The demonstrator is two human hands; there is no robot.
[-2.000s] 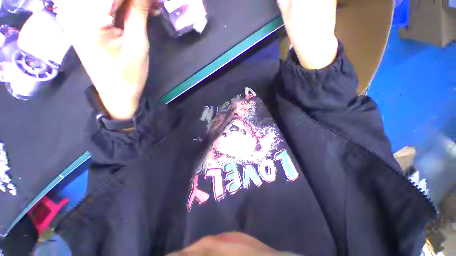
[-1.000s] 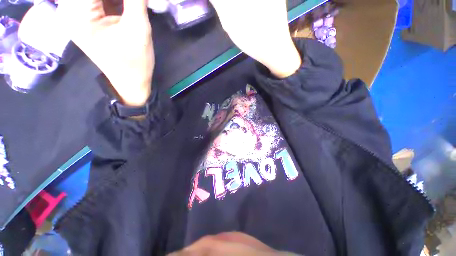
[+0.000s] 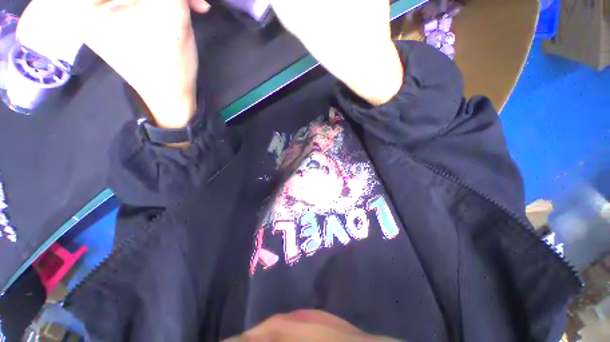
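A pale purple-white plastic housing (image 3: pixel 251 7) shows at the top edge, beside my right hand (image 3: pixel 338 37). My right hand is cut off by the top edge, so its fingers and any hold on the housing are hidden. My left hand (image 3: pixel 150 50) is at the top left, overexposed and mostly cut off by the top edge. One fingertip shows, but what the hand holds cannot be seen. A white-purple housing with a round spoked end (image 3: pixel 37 70) lies on the dark mat left of my left hand.
The dark mat (image 3: pixel 60 140) ends at a teal bench edge (image 3: pixel 271 88). Right of it, an open carton (image 3: pixel 498 60) holds purple-white parts (image 3: pixel 439 35). Small white pieces (image 3: pixel 5 217) lie at the far left. A red stool-like object (image 3: pixel 59 266) stands below, and more cartons (image 3: pixel 576 33) stand upper right.
My right hand has moved left from near the carton, uncovering the purple-white parts. The housing beside it has shifted up, mostly out of the picture. My left hand has shifted slightly.
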